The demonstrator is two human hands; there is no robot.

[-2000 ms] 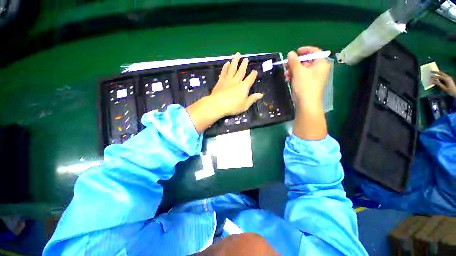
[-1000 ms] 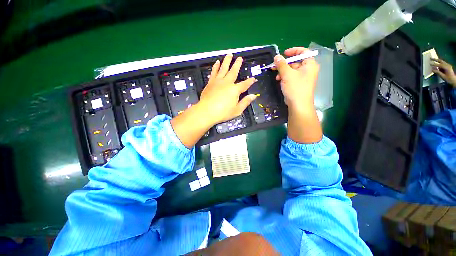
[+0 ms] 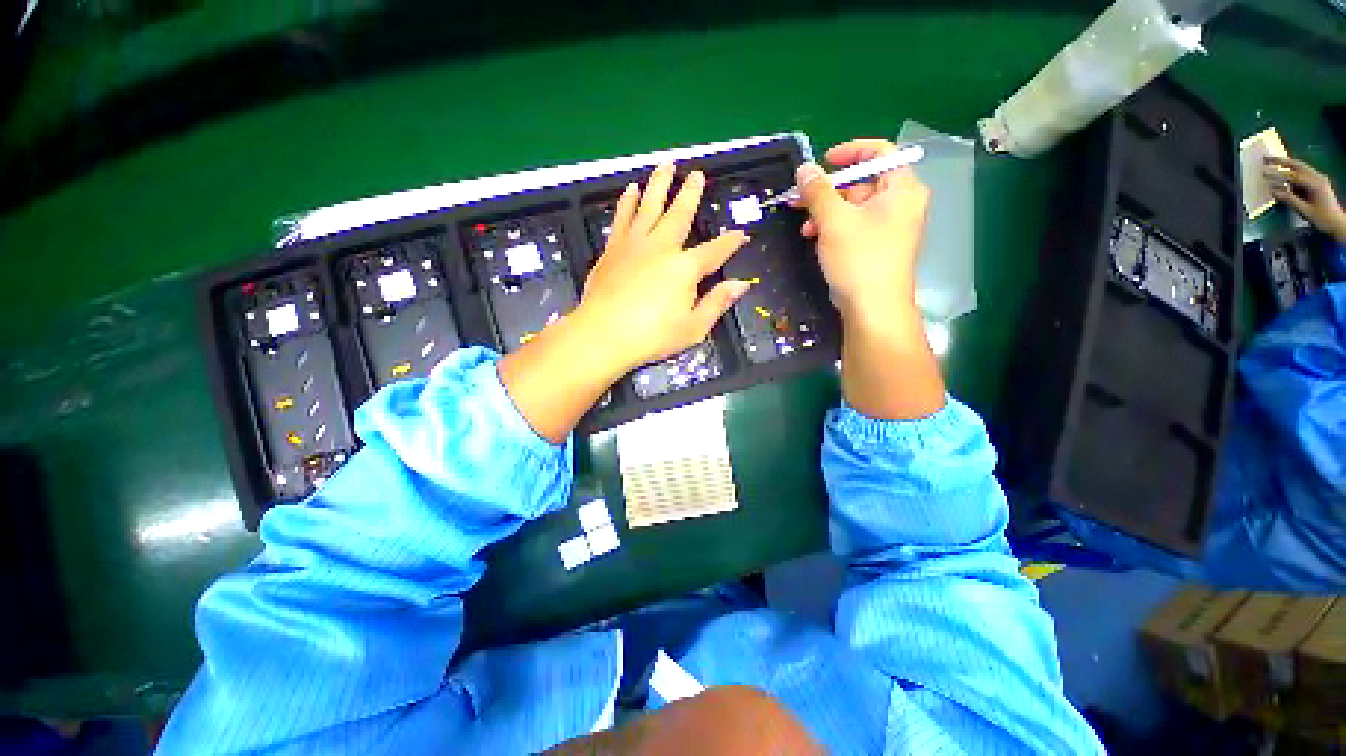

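Note:
The black foam tray (image 3: 233, 443) lies tilted across the bench with phone housings side by side in its slots. My right hand (image 3: 871, 222) holds white tweezers (image 3: 883, 166) like a pen, their tip at a white square pad (image 3: 746, 208) on the rightmost housing (image 3: 778, 281). My left hand (image 3: 650, 281) is spread flat, fingers apart, over the fourth housing (image 3: 676, 372) and partly hides it; its thumb reaches the rightmost one. White pads also show on the three left housings. The lined sticker sheet (image 3: 676, 470) lies below the tray.
Several loose white squares (image 3: 591, 538) lie left of the sticker sheet. White backing paper (image 3: 487, 198) runs behind the tray. A translucent film (image 3: 948, 244) and a wrapped roll (image 3: 1085, 86) are at the right. A neighbouring tray (image 3: 1134, 399) holds one housing. Another person's hand (image 3: 1306, 192) holds a cream sheet.
The tray and both hands sit further left in the picture than two seconds ago. The tweezer tip stays at the white pad on the rightmost housing. My left hand keeps its spread pose.

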